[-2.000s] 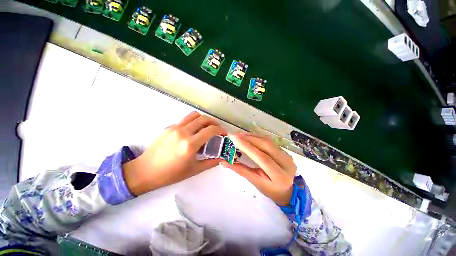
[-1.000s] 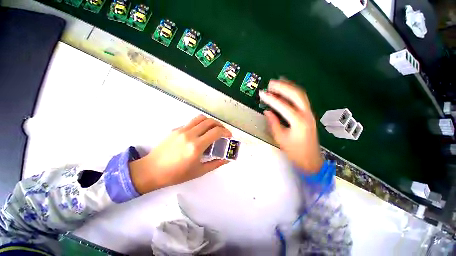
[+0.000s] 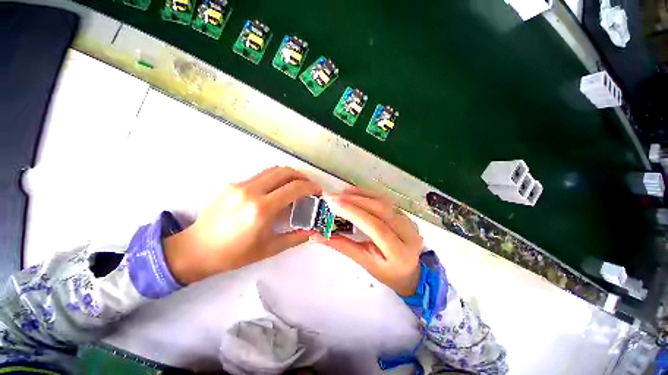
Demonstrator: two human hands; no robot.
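My left hand [image 3: 245,220] is closed around a row of small white plastic housings [image 3: 304,213] just above the white tabletop. One housing between the hands is open and grey inside. My right hand [image 3: 377,238] meets it from the right, its fingers on a small green circuit board [image 3: 324,218] that stands upright at the housings. Black and yellow parts show right of the board, partly covered by my right fingers. How far the board sits inside a housing is hidden.
Several circuit boards [image 3: 291,56] lie along the near edge of the green conveyor belt [image 3: 439,88]. A white housing group [image 3: 513,182] stands on the belt at right, others farther off. A pale rail [image 3: 242,121] borders the belt. A whitish crumpled lump [image 3: 261,346] lies near my body; a black mat [image 3: 33,95] is left.
My right hand reached to the end of the board row on the belt, then came back to the housings with a board. The boards and the housing group on the belt have shifted right in view.
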